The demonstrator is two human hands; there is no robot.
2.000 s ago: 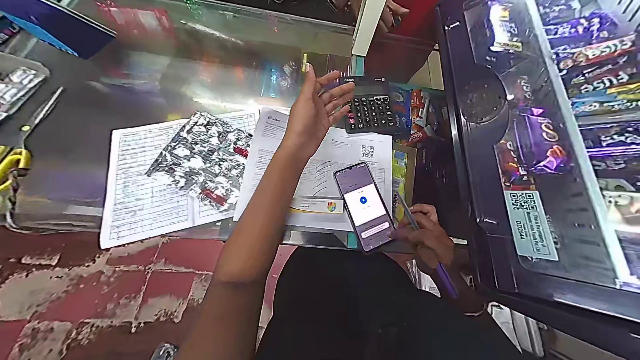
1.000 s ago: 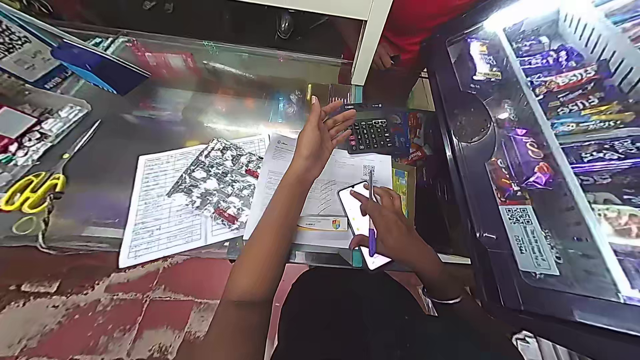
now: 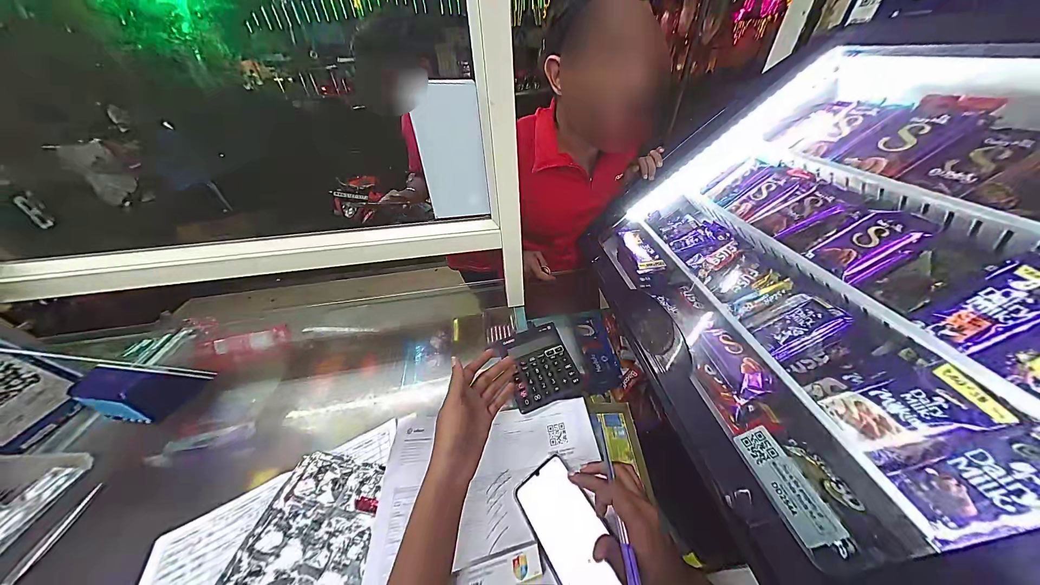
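Observation:
My left hand (image 3: 471, 406) is raised over printed papers (image 3: 524, 439), its fingers spread and nothing in it, just left of a black calculator (image 3: 546, 367). A smartphone (image 3: 565, 516) with a bright white screen lies over the papers' right part. My right hand (image 3: 630, 516) is at the phone's right edge, fingers bent over it, with a purple pen (image 3: 624, 536) held in it. Left of my left forearm, a black-and-white patterned sheet (image 3: 305, 520) with small red parts rests on written sheets (image 3: 195, 536).
A lit display case (image 3: 666, 357) of packaged chocolate bars stands at right. Across the glass counter (image 3: 366, 349), a person in red (image 3: 561, 187) stands by a white window frame (image 3: 496, 236). A dark blue box (image 3: 138, 390) and a clear container (image 3: 41, 487) are at left.
The view has tilted up, bringing the person in red into sight. My right hand has moved from the phone's lower right side to over its screen. My left hand stays raised.

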